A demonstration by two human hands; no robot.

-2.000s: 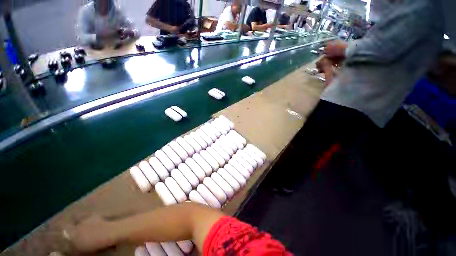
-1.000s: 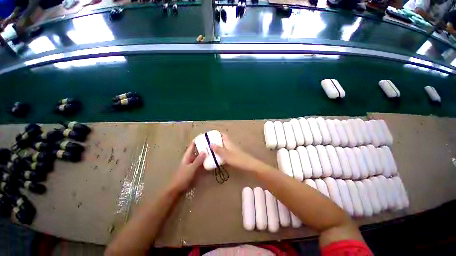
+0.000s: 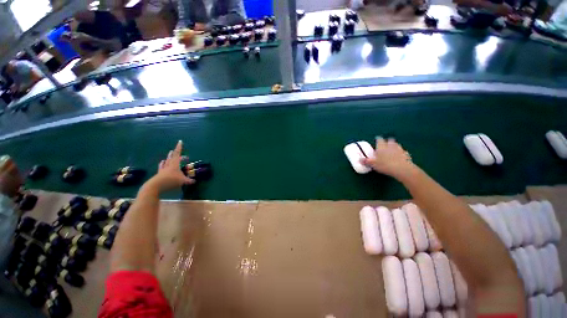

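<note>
My right hand [image 3: 388,158] is over the green conveyor belt [image 3: 280,149], its fingers on the edge of a pair of white covered units [image 3: 359,156]; whether it grips them is unclear. My left hand [image 3: 169,169] is over the belt at left, fingers spread, beside a pair of black cores [image 3: 198,171] with tan bands. Its fingertips are near or touching the pair. White covers [image 3: 395,286] lie in tight rows on the cardboard [image 3: 298,248], partly hidden by my right forearm.
Black cores [image 3: 47,247] are heaped at left. More black pairs [image 3: 127,175] and white pairs [image 3: 482,149] lie on the belt. A metal post [image 3: 286,43] stands beyond the belt's rail. People work across the belt; another person's hand [image 3: 9,176] is at the left edge.
My hands have moved apart from holding the white pair over the cardboard. The right is now at a white pair on the belt, the left beside a black pair. The view has shifted.
</note>
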